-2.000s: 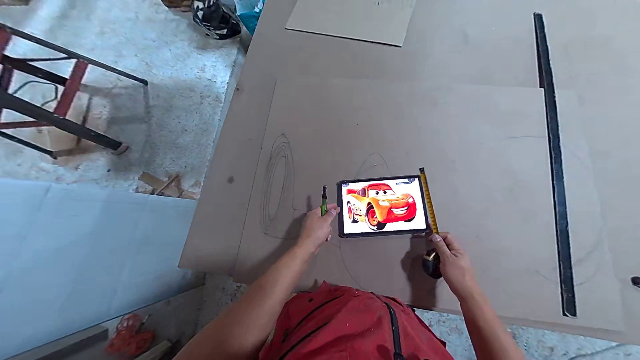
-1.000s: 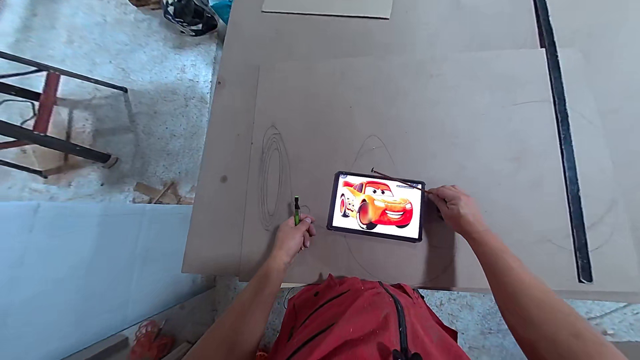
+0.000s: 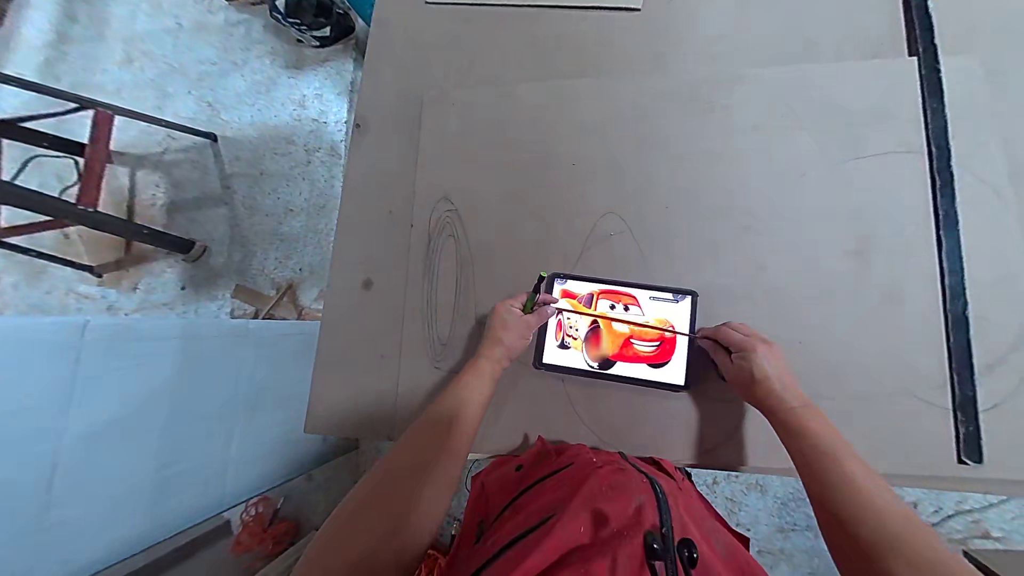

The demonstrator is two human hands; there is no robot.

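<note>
A tablet (image 3: 616, 352) in a dark case lies on the large board (image 3: 720, 200), its screen showing a red cartoon car. The thin blade of a tape measure (image 3: 624, 321) stretches across the screen from side to side. My left hand (image 3: 514, 326) is at the tablet's left edge, pinching the blade's end and also holding a green and black marking pen (image 3: 534, 293). Right of the tablet, my right hand (image 3: 742, 358) grips the tape measure, whose case is mostly hidden in the palm. Pencilled ovals (image 3: 448, 280) are drawn on the board to the left, and a curve rises above the tablet.
A long dark straight bar (image 3: 946, 232) lies along the right of the board. Another panel (image 3: 536, 3) is at the top edge. On the floor at left stand a metal frame with dark legs (image 3: 96, 216) and wood scraps (image 3: 268, 302). A pale blue sheet (image 3: 160, 400) is at lower left.
The tape measure, upright along the tablet's right side two seconds ago, now spans the screen crosswise. My left hand has moved in to the tablet's left edge and taken the blade's end.
</note>
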